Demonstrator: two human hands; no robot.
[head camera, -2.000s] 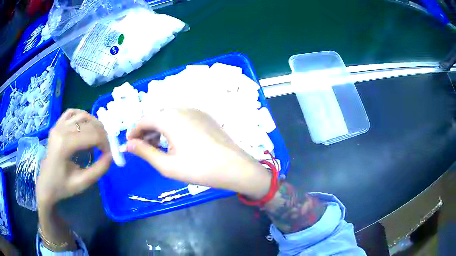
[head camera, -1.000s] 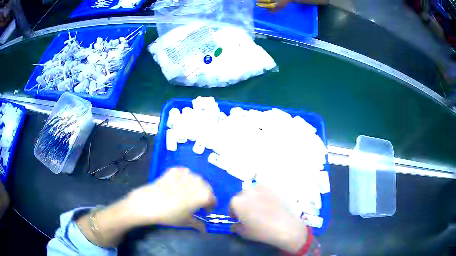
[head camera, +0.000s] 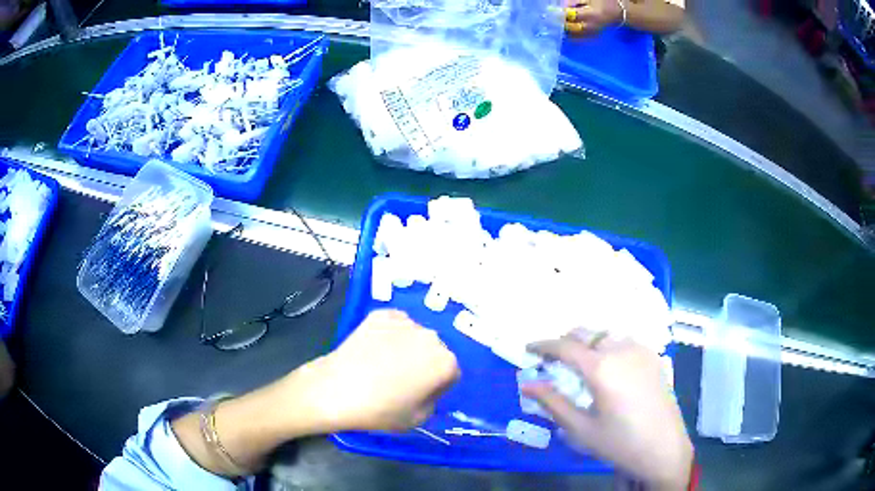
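White plastic housings (head camera: 585, 288) lie piled in the blue work tray (head camera: 360, 278). My left hand (head camera: 389, 374) is a loose fist over the tray's left front part, back of the hand up; its fingertips and anything in them are hidden. My right hand (head camera: 619, 393) is over the tray's right front part, thumb and fingers around white housings (head camera: 556, 384); their exact number is unclear. A loose housing (head camera: 529, 433) and a few thin leads (head camera: 470, 432) lie at the tray's front, between the hands.
The lead box (head camera: 149, 249) and eyeglasses (head camera: 273, 316) are left of the tray. A blue tray of stemmed housings (head camera: 192, 110) is at back left, a housings bag (head camera: 461, 115) behind. A translucent box (head camera: 744, 369) is at right. Another person's hand (head camera: 595, 14) shows at the top.
The view has swung left. The hands were close together with a white piece at the tray's left; now they are apart over its front, the right one at the housings.
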